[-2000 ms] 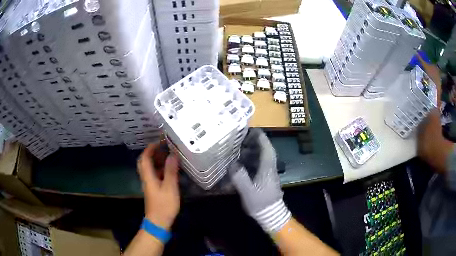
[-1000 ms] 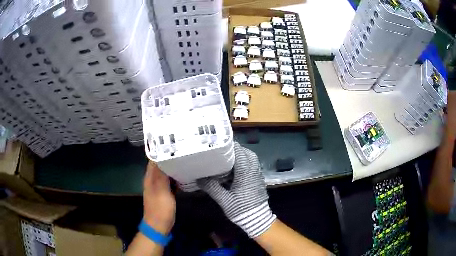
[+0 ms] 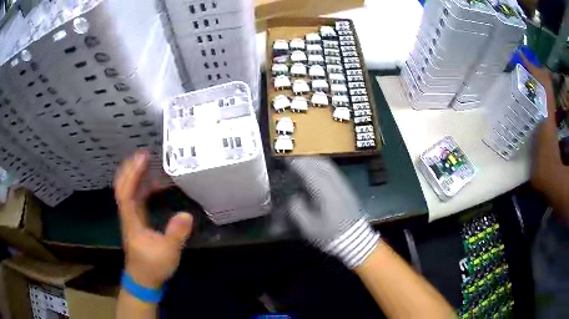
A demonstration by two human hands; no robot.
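A stack of white plastic housings (image 3: 234, 180) stands upright on the green bench near its front edge, open side up, with slots in the top housing's floor. My left hand (image 3: 150, 218), bare with a blue wrist strap (image 3: 142, 289), is left of the stack, fingers apart and holding nothing. My right hand (image 3: 324, 202), in a grey-and-white striped glove, is just right of the stack; it is blurred and its fingertips are unclear, so its grip cannot be told.
Tall housing columns (image 3: 93, 99) stand behind left. A cardboard tray (image 3: 312, 134) holds white modules (image 3: 299, 86). On the right are a filled housing (image 3: 447, 167), more stacks (image 3: 437, 62), a board tray (image 3: 486, 268) and another person's arm (image 3: 549, 149). A carton (image 3: 93, 293) sits lower left.
The stack has gone from tilted between my hands to standing upright on the bench. My left hand has let go and moved left. My right hand has moved to the stack's right.
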